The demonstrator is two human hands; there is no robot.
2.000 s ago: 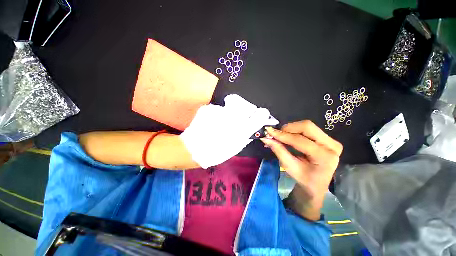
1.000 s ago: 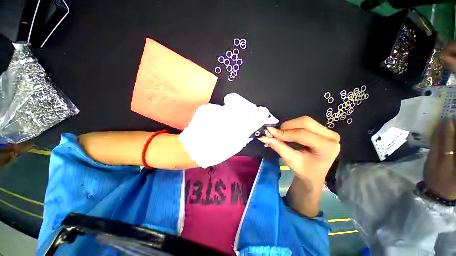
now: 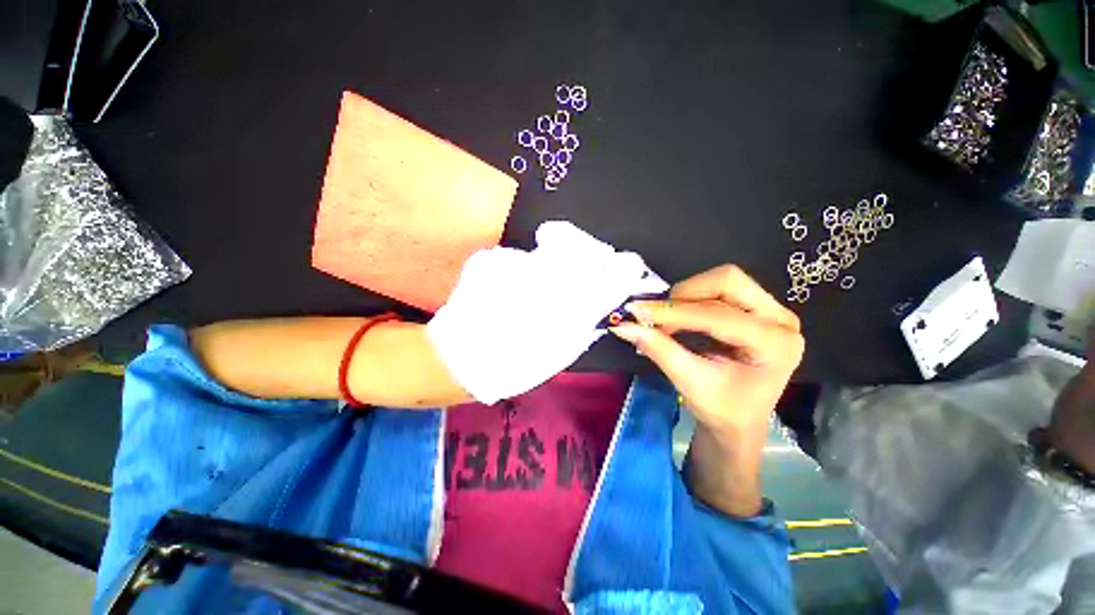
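Observation:
My left hand (image 3: 537, 312), in a white glove, holds a small dark bracket (image 3: 618, 318) with a round hole, at the centre. A lighter end of the part shows above the glove's fingertips. My right hand (image 3: 733, 348) is bare; its thumb and index finger pinch together at the bracket's right end. What lies between these fingertips is too small to tell. Small open rings (image 3: 549, 141) lie on the black mat beyond my glove. A second pile of rings (image 3: 841, 246) lies to the right.
An orange foam sheet (image 3: 408, 198) lies behind my left hand. A bag of hardware (image 3: 90, 234) and dark housings stand at left. Parts bins (image 3: 970, 102) are at upper right, a white plate (image 3: 950, 318) below them. A neighbour's grey sleeve (image 3: 949, 463) is at lower right.
My right hand has shifted slightly left and up along the bracket. The neighbour's hand and the plate it held have moved away from the bins; the arm is now at the right edge.

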